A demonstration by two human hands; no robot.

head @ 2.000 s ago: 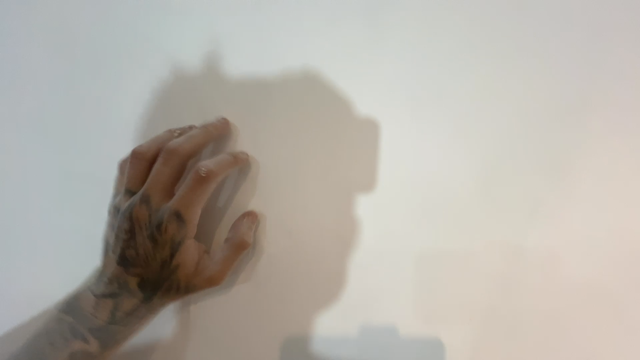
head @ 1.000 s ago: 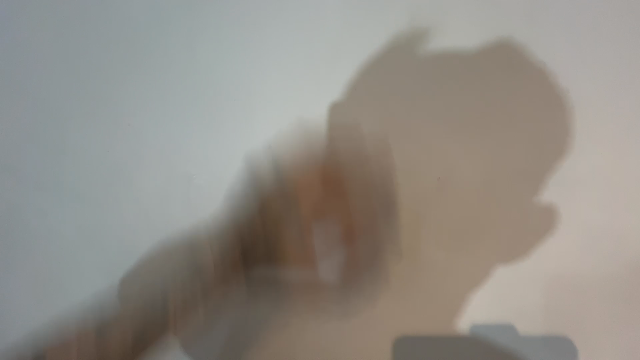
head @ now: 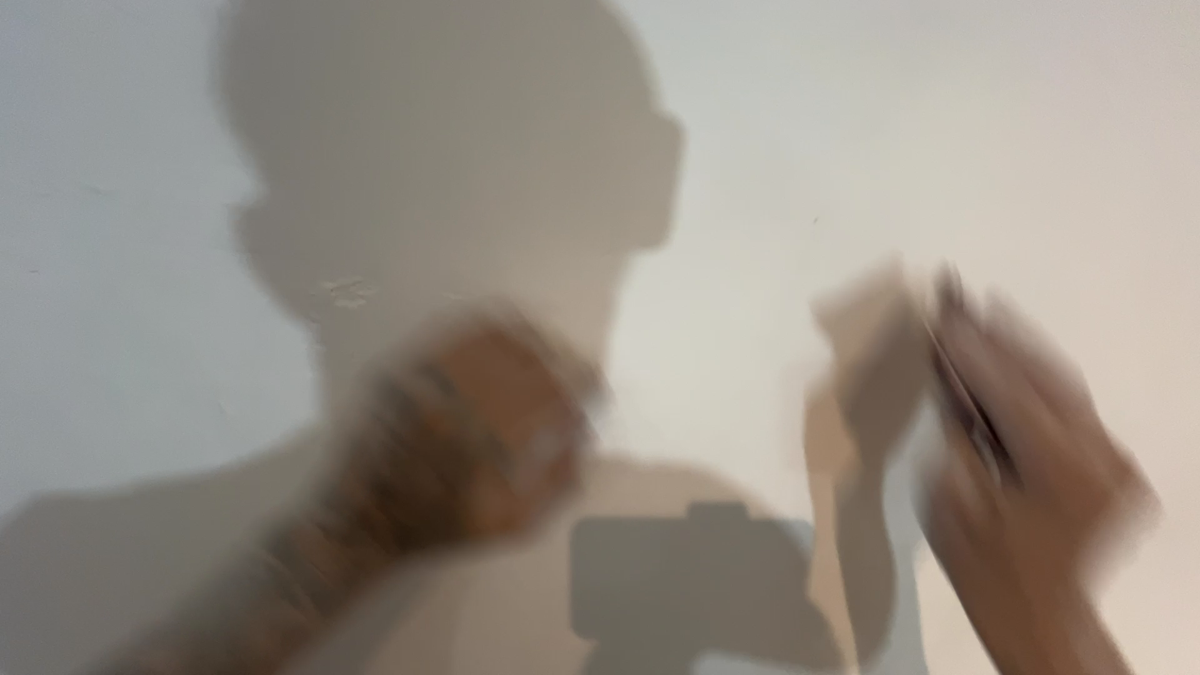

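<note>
My left hand point(head: 497, 422), tattooed and blurred by motion, is curled in front of a pale wall point(head: 750, 375) at lower centre-left. A whitish patch shows at its fingers; whether it holds something cannot be told. At the right, my right hand point(head: 1041, 431) grips a thin, dark tool with a straight edge point(head: 975, 412), slanting up to the left. The tool's kind is too blurred to name. A small rough patch point(head: 347, 292) marks the wall above and left of my left hand.
Shadows of a head and shoulders and of my right arm fall on the wall. A boxy shadow with rounded corners lies low between my hands. Small specks and faint marks dot the wall.
My right hand with the thin tool has come into view at the right. My left hand, spread by the wall two seconds ago, is now curled. The view has shifted.
</note>
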